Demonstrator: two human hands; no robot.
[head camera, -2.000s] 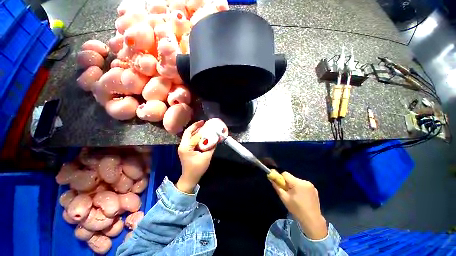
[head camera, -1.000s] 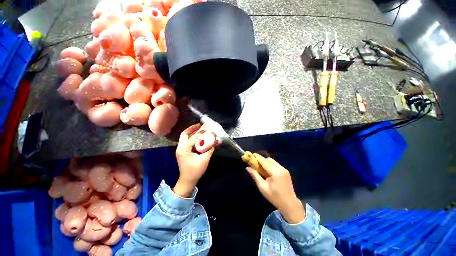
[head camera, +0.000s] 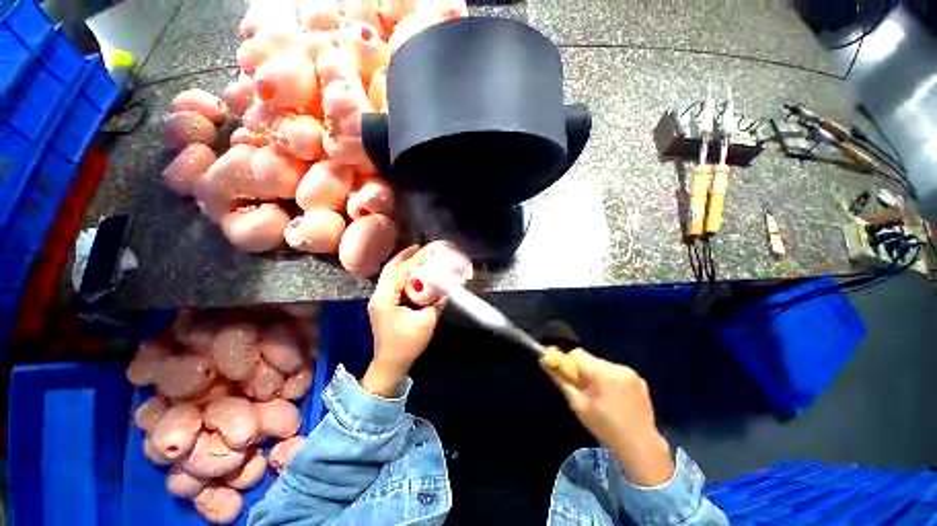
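My left hand (head camera: 399, 321) holds a pink doll head (head camera: 440, 269) with a dark red opening, in the air at the bench's front edge. My right hand (head camera: 608, 396) grips the yellow wooden handle of a long-shafted tool (head camera: 491, 316). The shaft points up and left, and its blurred tip is at the held head. I cannot tell whether the tip touches it. Faint smoke shows above the head. A large pile of pink heads (head camera: 298, 134) lies on the bench (head camera: 637, 236), left of a black drum-shaped device (head camera: 475, 87).
Two yellow-handled irons (head camera: 707, 195) rest on a dark metal stand (head camera: 678, 139). Thin tools with cords (head camera: 848, 144) and a small electrical unit (head camera: 873, 231) lie right. A blue bin of heads (head camera: 134, 483) is below left, a phone-like rectangle (head camera: 106, 255) left, another blue bin (head camera: 796, 339) below right.
One second ago the tool's shaft reached past the head towards the black device; now my right hand is farther right and the tip is back at the head. The camera view has shifted.
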